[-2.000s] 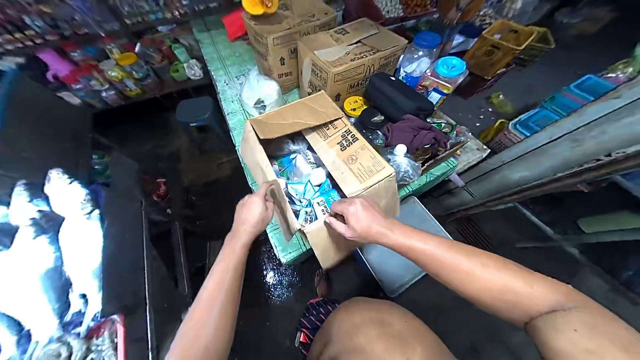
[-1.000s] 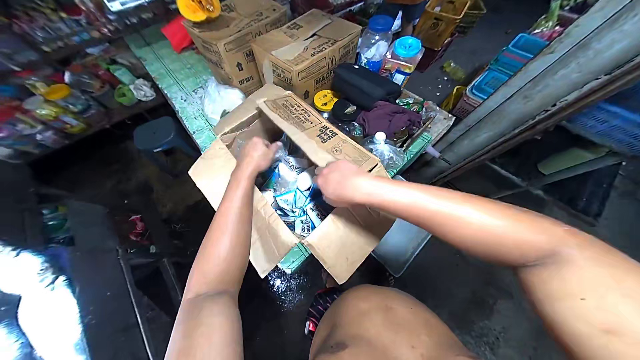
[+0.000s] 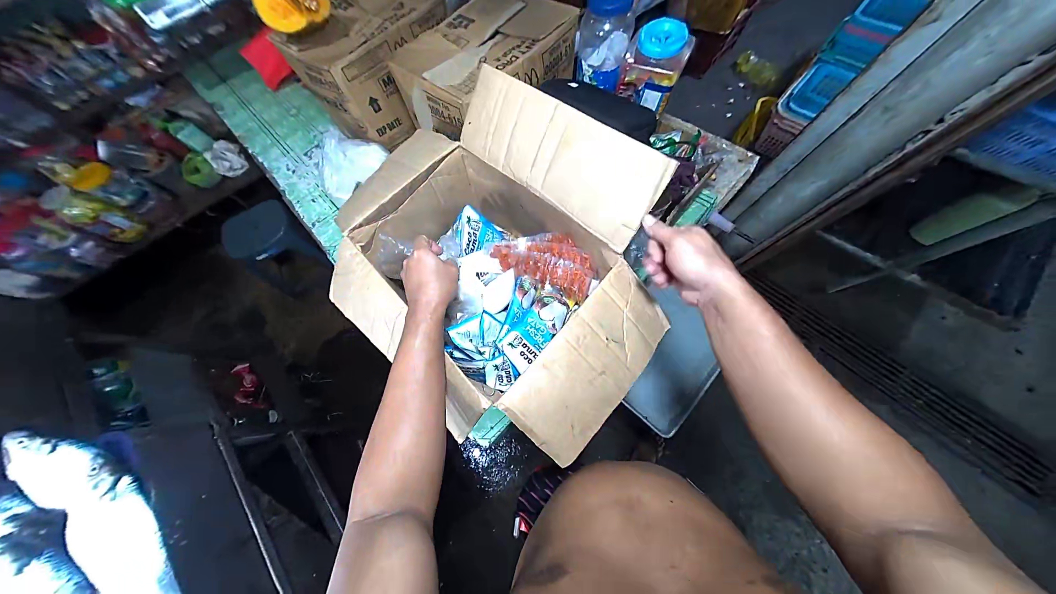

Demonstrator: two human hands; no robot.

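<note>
An open cardboard box (image 3: 577,371) stands on the green table with its flaps spread. Blue-and-white coconut milk pouches (image 3: 528,330) fill its lower part, and a clear plastic pack of orange-red sachets (image 3: 549,262) lies among them on the right. Inside the box at the left, my left hand (image 3: 429,276) is closed on a clear plastic bag (image 3: 394,254). My right hand (image 3: 685,257) pinches the corner of the raised far flap (image 3: 569,157) between thumb and fingers.
Closed cartons (image 3: 355,74) and lidded plastic jars (image 3: 660,62) stand behind the box. A white plastic bag (image 3: 351,163) rests on the green table (image 3: 256,124). Whole fish (image 3: 107,511) lie at lower left; a dark stool (image 3: 268,231) stands at left. A metal beam (image 3: 833,132) slants along the right.
The far flap, folded over the box earlier, now stands raised, and more of the contents shows. My right hand has moved right with the flap. My left hand remains inside the box.
</note>
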